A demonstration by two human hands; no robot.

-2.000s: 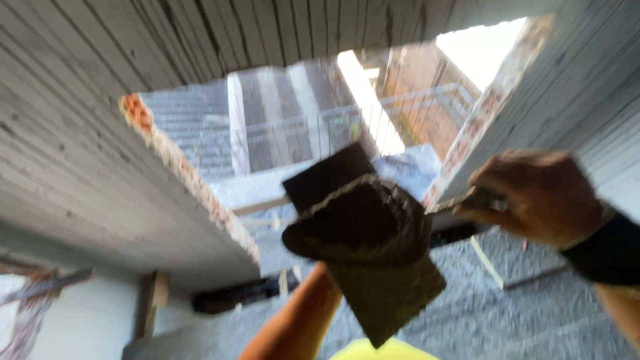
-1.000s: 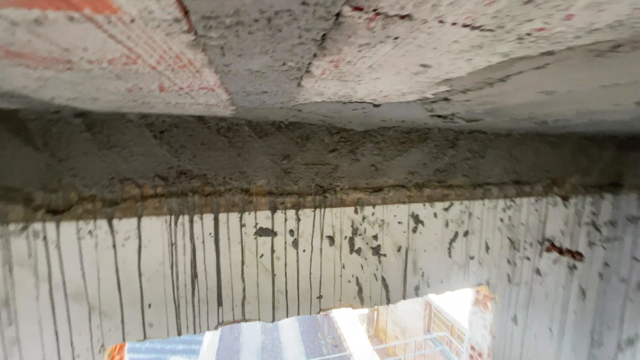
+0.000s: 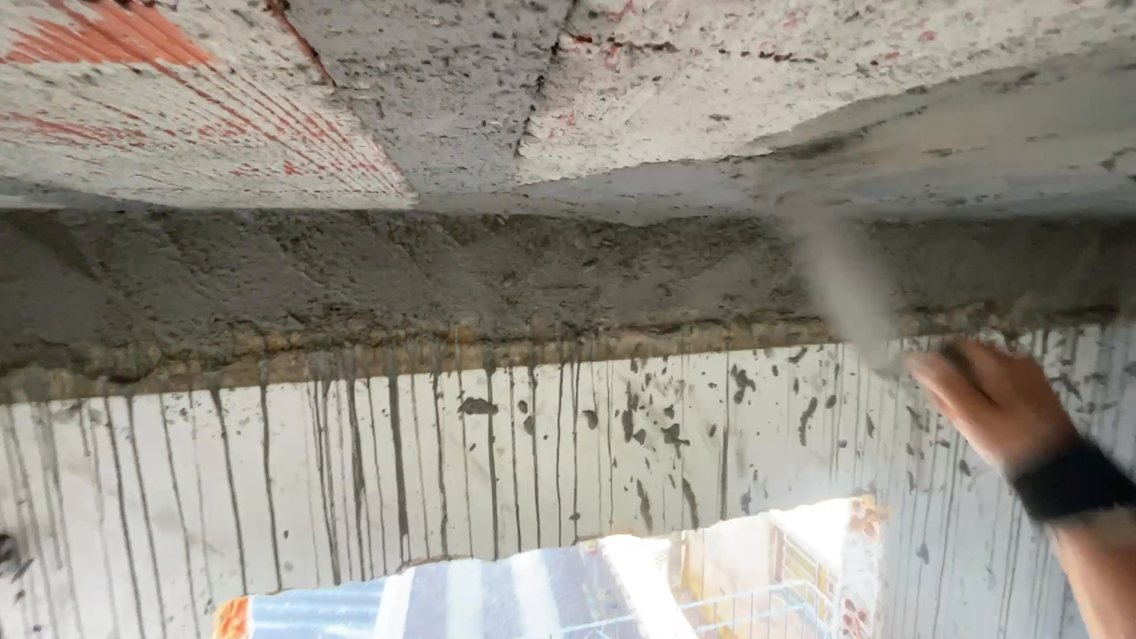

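Note:
My right hand (image 3: 998, 399), with a black band at its wrist, is raised at the right and closed round the handle of a trowel. The trowel's blade (image 3: 843, 275) is blurred and points up and left, over a band of wet grey mortar (image 3: 532, 266) that runs along the top of the wall. Whether the blade touches the mortar cannot be told. Above the band is the ceiling, with bare concrete (image 3: 444, 80) between rough, red-marked surfaces. My left hand is out of view.
Below the mortar, the white wall (image 3: 461, 461) carries dark drips and splashes. A rough-edged opening lies at the bottom, with broken brick (image 3: 232, 617) at its left corner and a metal railing (image 3: 754, 608) outside. Smoother grey plaster (image 3: 1003, 133) covers the ceiling at upper right.
The view has tilted up from the opening to the ceiling. Two seconds ago my right hand held the tool beside a mortar-loaded board; now it is raised near the mortar band, with the board out of view.

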